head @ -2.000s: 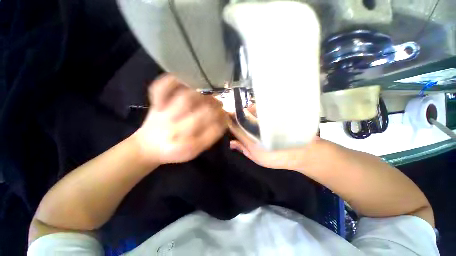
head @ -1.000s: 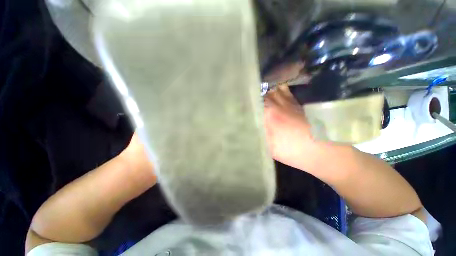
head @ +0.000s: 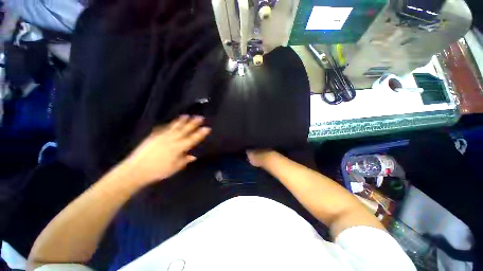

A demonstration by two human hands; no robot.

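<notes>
A large black garment panel [head: 270, 111] covers the machine bed and hangs over the wearer's lap. Its rounded right edge lies on the white table. The presser foot and needle [head: 241, 69] are lit above the cloth. My left hand [head: 172, 145] is over the cloth left of the needle, fingers spread, holding nothing visible. My right hand [head: 258, 157] is at the cloth's near edge below the needle; its fingers are mostly hidden, so its grip cannot be told. A small pale mark [head: 202, 100] shows on the cloth.
Black-handled scissors [head: 339, 84] lie right of the needle. A white roll [head: 389, 83] is on the table's right part. The green panel [head: 339, 21] has a lit screen. A blue bin [head: 347, 159] with plastic bottles [head: 370, 165] stands lower right. More fabric lies far left.
The pale machine part that blocked the view is gone from the foreground, and the view is wider. Both hands have moved from the needle area towards the body, and the left hand's fingers have spread.
</notes>
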